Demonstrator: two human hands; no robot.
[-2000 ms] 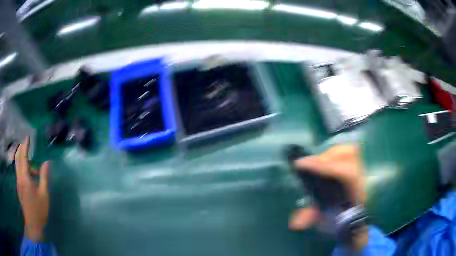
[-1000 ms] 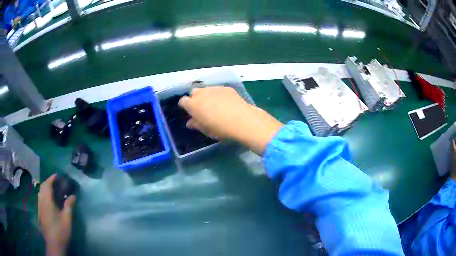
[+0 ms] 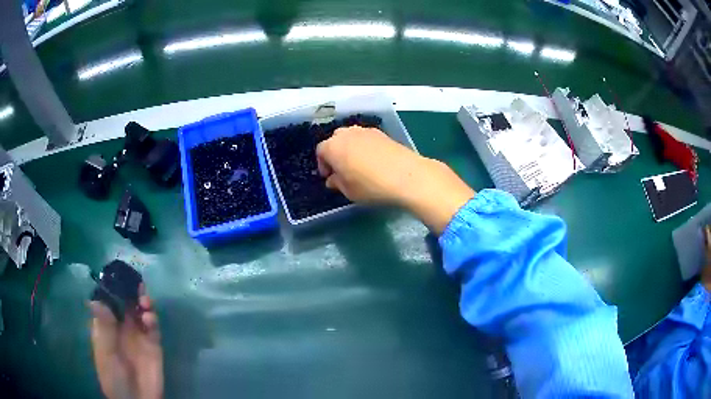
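My left hand [image 3: 129, 335], at the lower left, holds a black module [image 3: 119, 284] at its fingertips above the green bench. My right hand [image 3: 370, 167] reaches over the clear bin [image 3: 349, 212], which is full of small black pieces. Its fingertips are bent down at the pieces, and whether they grip one is hidden. The blue bin [image 3: 231, 232] stands just left of the clear bin and holds small dark parts with a few shiny ones.
Several black modules [image 3: 134, 220] lie left of the blue bin. White housings stand at the far right [image 3: 518, 152] and left edge [image 3: 35, 222]. A dark flat panel [image 3: 670, 193] and red item [image 3: 674, 152] lie right. Another person's sleeve [image 3: 678, 343] shows lower right.
My left hand has moved right with the black module and turned it up. My right hand remains over the clear bin, slightly further right in view. The view has shifted slightly.
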